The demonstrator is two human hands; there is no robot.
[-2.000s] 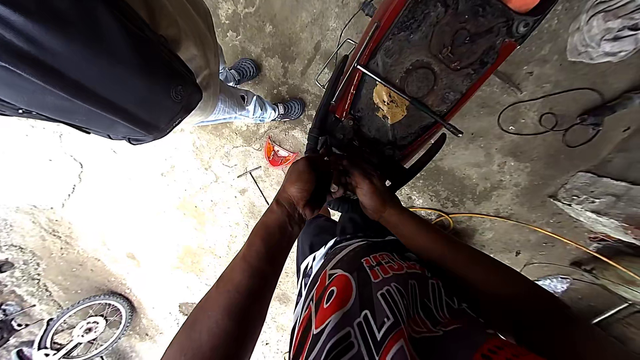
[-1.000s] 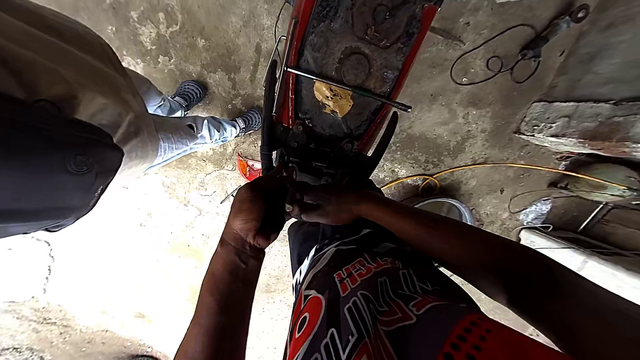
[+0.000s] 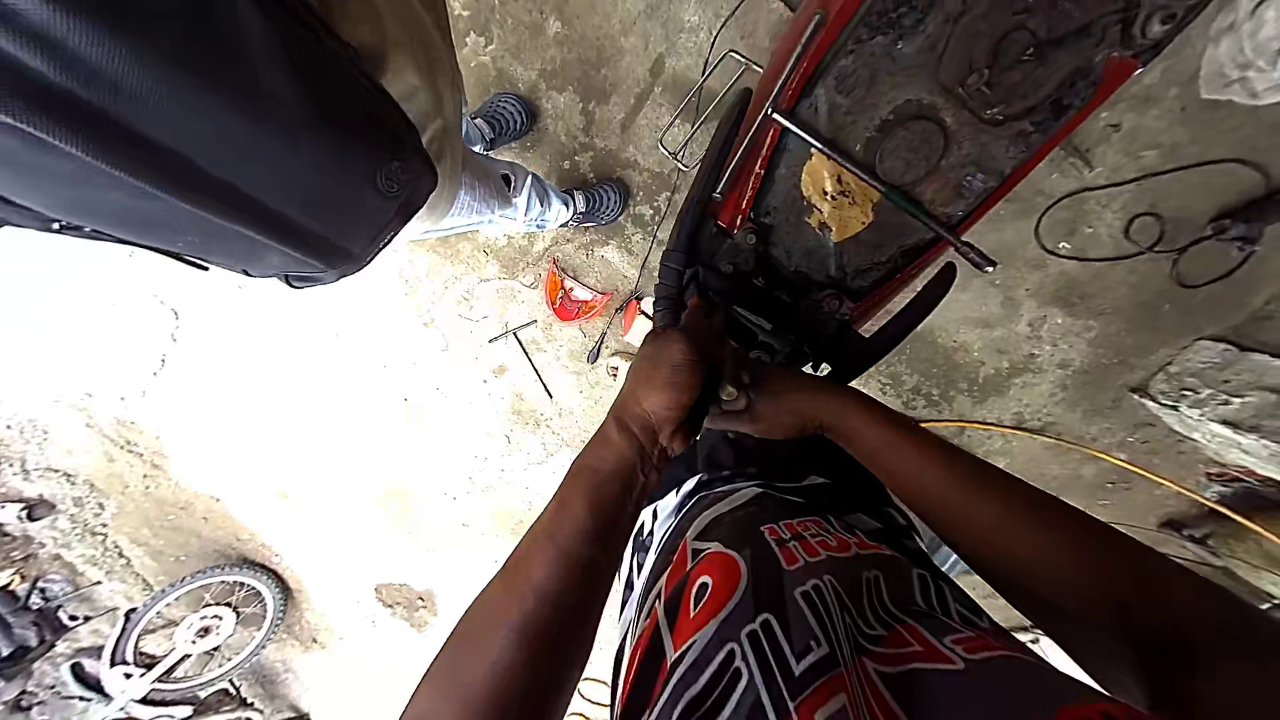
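Note:
My left hand (image 3: 665,385) is curled at the dark end of a red motorcycle body (image 3: 770,140), near its black curved frame rail (image 3: 690,230); what its fingers touch is hidden. Close against it, my right hand (image 3: 770,400) has bent fingers around or beside a small metal piece (image 3: 732,393), too dark to name. Beyond both hands, a long metal T-handle wrench (image 3: 880,185) lies slantwise across the greasy body, over a tan patch (image 3: 838,195). A black curved piece (image 3: 900,325) sticks out to the right of the hands.
A person with a black backpack (image 3: 220,140) stands at the upper left. A red lamp lens (image 3: 573,295) and a T-handle tool (image 3: 525,355) lie on the concrete. A spoked wheel (image 3: 205,630) is at lower left. A yellow hose (image 3: 1090,460) and black cable (image 3: 1080,195) lie at right.
The view has swung back and forth. Both hands stay together at the end of the motorcycle body, with small shifts of the fingers. The wrench still lies across the body.

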